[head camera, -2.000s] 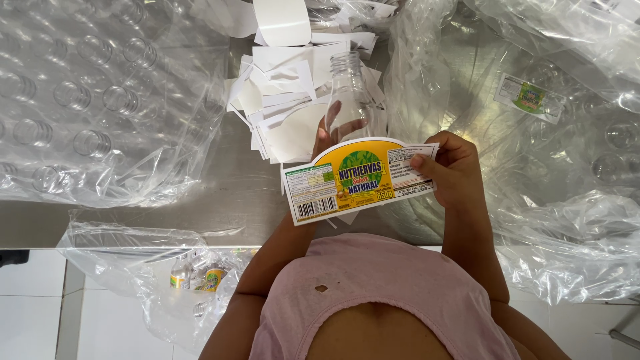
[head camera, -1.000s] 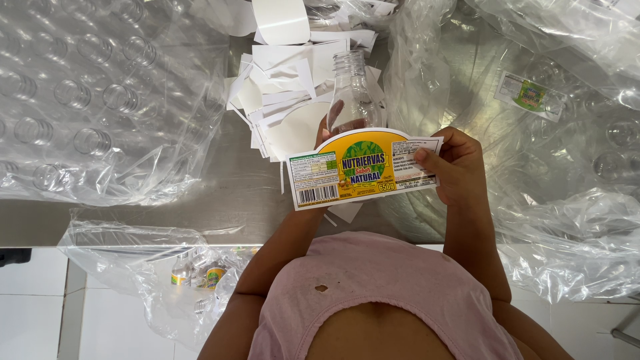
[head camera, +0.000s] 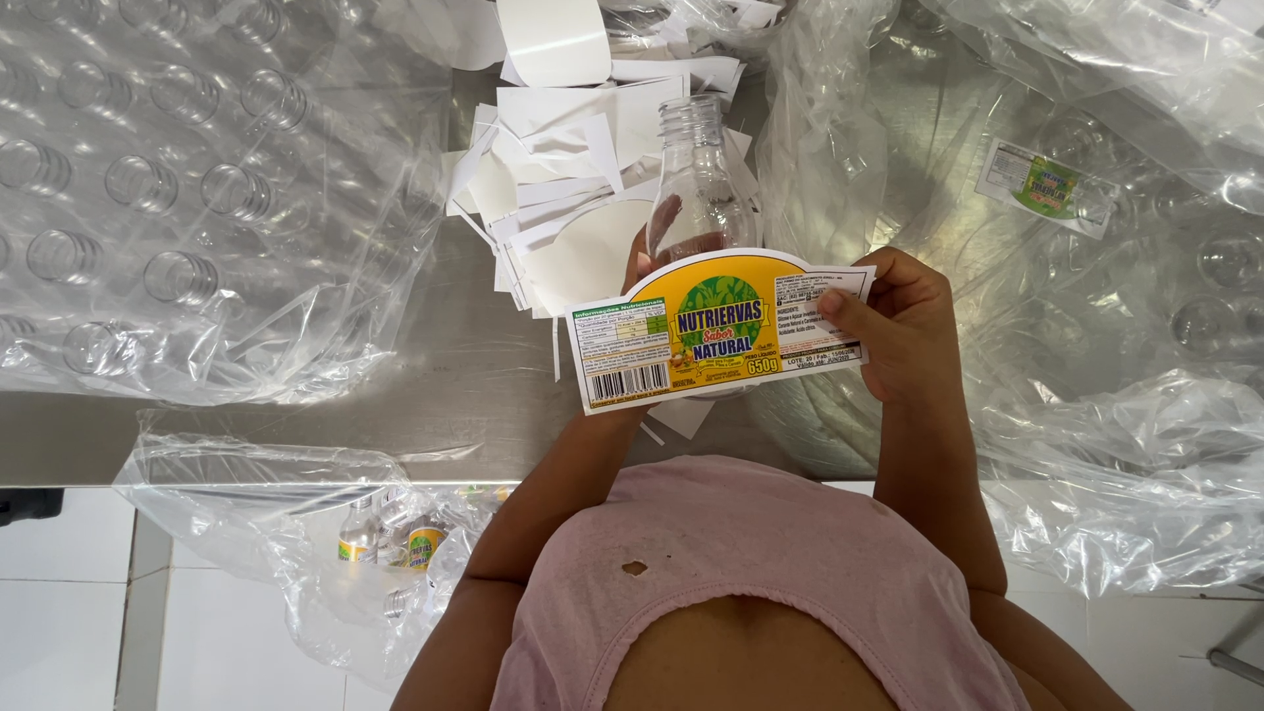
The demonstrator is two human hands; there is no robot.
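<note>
A clear plastic bottle [head camera: 696,168] without a cap lies in front of me, its threaded neck pointing away from me. My left hand [head camera: 647,257] is around the far side of it, mostly hidden; some fingers show through the clear wall. A yellow, green and white printed label [head camera: 721,321] lies across the bottle's body and covers its lower part. My right hand [head camera: 889,316] pinches the label's right end between thumb and fingers. The label's left end stands out past the bottle. Whether its middle sticks to the bottle cannot be told.
White backing-paper scraps [head camera: 563,158] lie piled on the steel table [head camera: 474,425] beyond the bottle. Bagged bare bottles [head camera: 237,188] stand at left. At right, clear plastic bags [head camera: 1106,415] hold bottles, and a label [head camera: 1047,188] shows there. Labelled bottles [head camera: 425,543] sit in a bag below the table's edge.
The label has shifted slightly to the right and tilted a little across the bottle. Both hands keep nearly the same places.
</note>
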